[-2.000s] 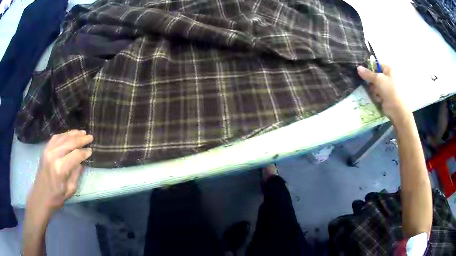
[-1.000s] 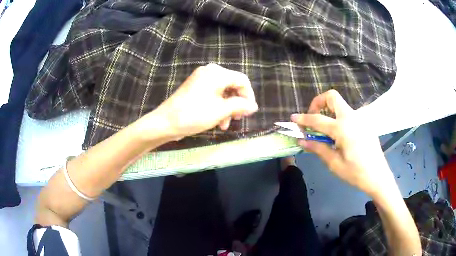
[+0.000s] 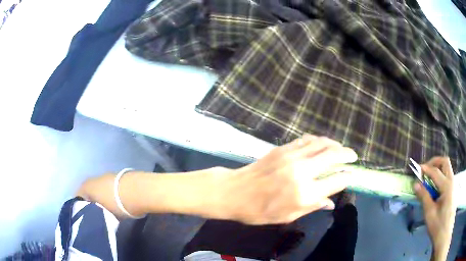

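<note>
The brown-black plaid garment (image 3: 327, 86) lies spread on the table, its lower hem running along the front edge and a corner at its left. My left hand (image 3: 291, 178) is at the hem near the middle, palm down, slightly blurred, with its fingers loosely apart and no cloth visibly gripped. My right hand (image 3: 434, 183) is at the far right by the hem and holds the thread snips (image 3: 423, 178). Their silver blades point up and left, and the blue handle is partly hidden in the hand.
The pale table (image 3: 148, 97) has its front edge below the garment. A long navy cloth piece (image 3: 76, 71) lies over the table's left side, with its end hanging past the edge. The wearer's dark-clothed legs (image 3: 332, 229) show below the table.
The view has swung left, so the garment and navy cloth appear farther right. My left hand has moved from over the cloth down to the hem. My right hand, still with the snips, is now farther from it.
</note>
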